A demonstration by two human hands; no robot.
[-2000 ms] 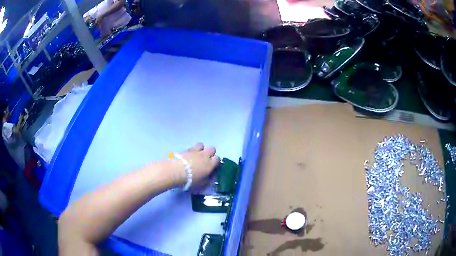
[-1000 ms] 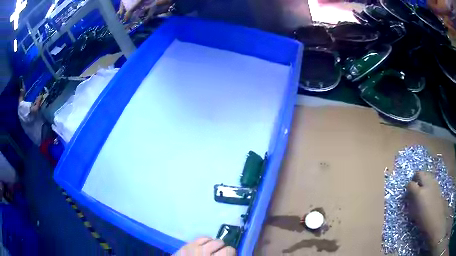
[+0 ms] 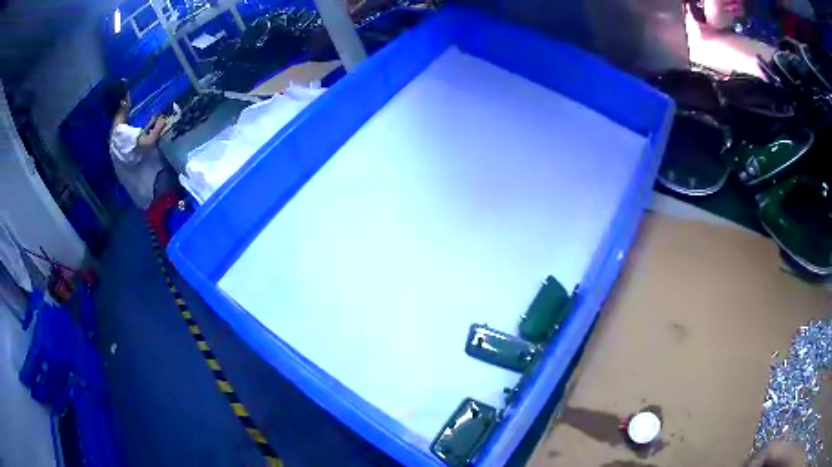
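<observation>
The blue tray (image 3: 274, 360) with a pale bottom fills the middle of the view. Three glossy green moulded parts lie along its near right side: one tilted (image 3: 546, 308), one just below it (image 3: 500, 347) and one in the near corner (image 3: 463, 431). A heap of small silver pins (image 3: 803, 388) lies at the right edge of the view. A small part of my right hand (image 3: 780, 456) shows at the bottom right, at the heap's lower end; it is cut off and blurred, and its fingers cannot be made out. My left hand is out of the picture.
A white round pot (image 3: 644, 427) stands among dark stains on the cardboard (image 3: 702, 301). Dark rimmed pieces (image 3: 698, 155) are stacked at the far right. A seated person (image 3: 137, 155) is at the far left, with yellow-black floor tape (image 3: 214, 365) and white sheets (image 3: 246, 141) nearby.
The view has swung left, so the tray and pins sit further right. My left hand, at the tray's near edge a second ago, has left the picture. My right hand is lower and mostly cut off.
</observation>
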